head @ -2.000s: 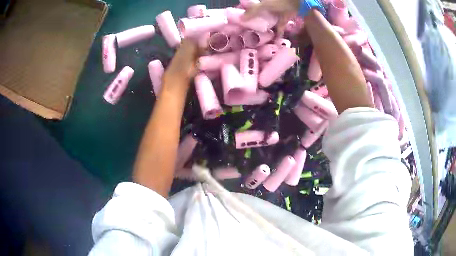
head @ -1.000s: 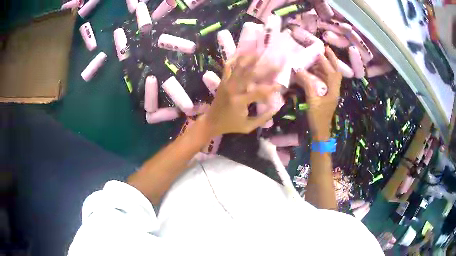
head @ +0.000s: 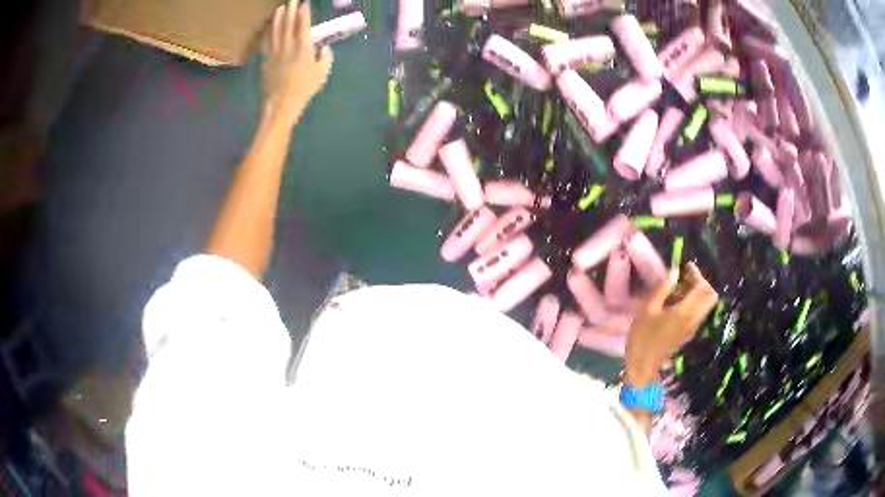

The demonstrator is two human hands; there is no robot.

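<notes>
Pink housings lie scattered over a heap of black inner units with lime-green parts. My left hand is at the upper left beside the cardboard tray. One pink housing lies just right of its fingers; I cannot tell if the hand grips it. My right hand, with a blue band at the wrist, is at the lower right over the black units, fingers bent. Blur hides whether it holds anything. Several pink housings lie just left of it.
The cardboard tray is at the upper left on the dark-green table. The pale table rim curves along the right. Another carton with pink tubes is at the lower right. Small pink trim pieces lie near my right wrist.
My hands were together over the pink housings and are now wide apart. The left has moved up and left to the tray, the right down and right. The housings now lie more spread out.
</notes>
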